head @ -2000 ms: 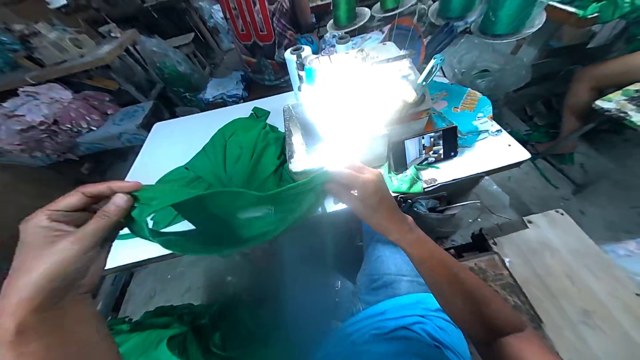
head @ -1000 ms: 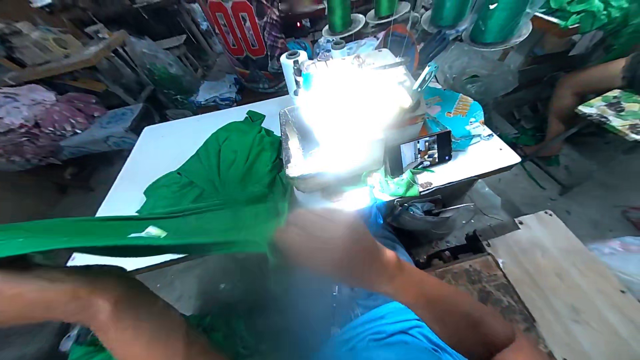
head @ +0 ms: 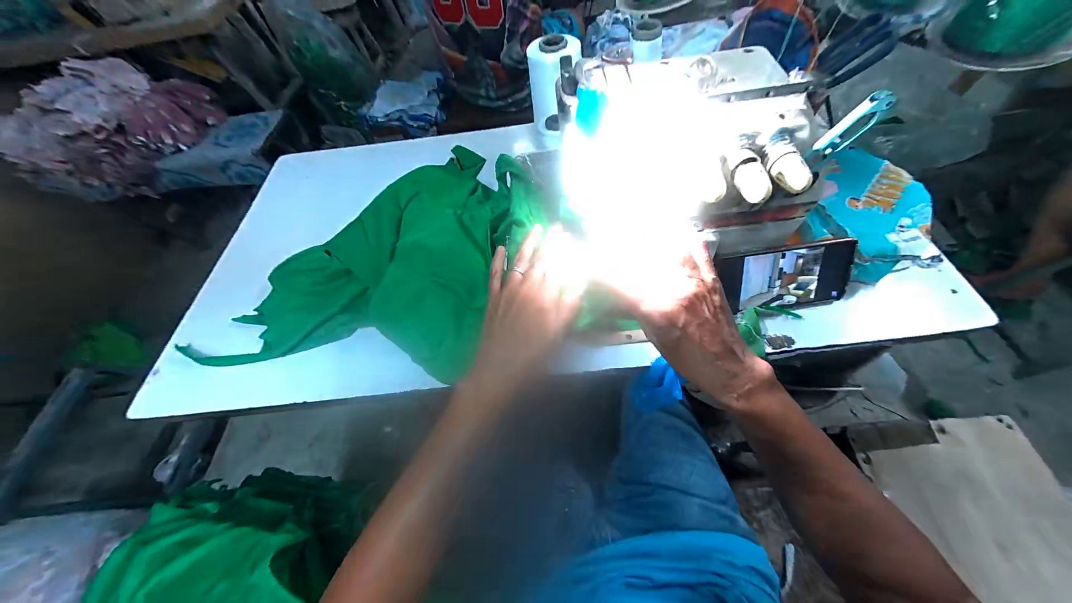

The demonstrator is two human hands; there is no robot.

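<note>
Green fabric [head: 419, 260] lies bunched on the white sewing table [head: 218, 335], its right part reaching under the glare at the sewing machine [head: 754, 109]. My left hand [head: 536, 301] rests on the fabric's right part, fingers pointing at the machine. Close beside it, my right hand [head: 687, 318] is at the front of the machine, its fingertips washed out by the lamp's glare. Whether either hand grips the cloth is hidden by that light. A bit of green cloth shows between the hands.
A phone [head: 791, 272] leans on its side right of my right hand. White thread cones [head: 553, 79] stand behind the machine. Blue material [head: 879, 201] and small snips lie at the right. More green cloth [head: 209, 536] is heaped below left; a wooden board [head: 971, 502] is lower right.
Both hands have come together at the machine. The green strip earlier stretched out to the left by my left hand is no longer stretched there.
</note>
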